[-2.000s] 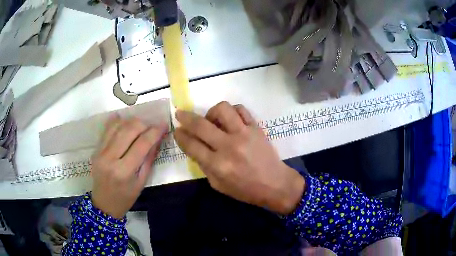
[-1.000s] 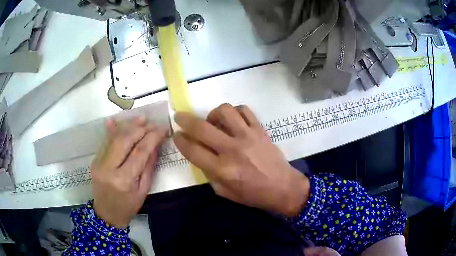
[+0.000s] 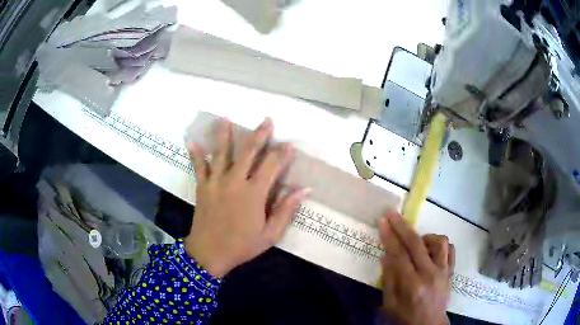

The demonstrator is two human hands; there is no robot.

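A beige-grey fabric strip (image 3: 343, 185) lies flat on the white table, along the printed ruler. My left hand (image 3: 238, 184) lies spread on the strip's left part, palm down, fingers apart. My right hand (image 3: 416, 266) has its fingertips at the strip's right end, beside the yellow tape (image 3: 424, 171); whether it grips the strip cannot be told. Paired strips (image 3: 267, 70) lie farther back, their right ends offset, near the metal needle plate (image 3: 391, 149). The needle is hidden under the machine head.
The sewing machine head (image 3: 490, 70) stands at the right, with sewn strips (image 3: 518, 222) bunched under its arm. A strip pile (image 3: 114, 54) lies at the left. Spare strips (image 3: 73, 241) and a pale disc (image 3: 95, 238) are below the table edge. A tan tab (image 3: 360, 160) sits by the plate.
The view has swung left, so the machine appears farther right. My left hand has gone from bunched fingers near the strip's right end to spread fingers on its left part.
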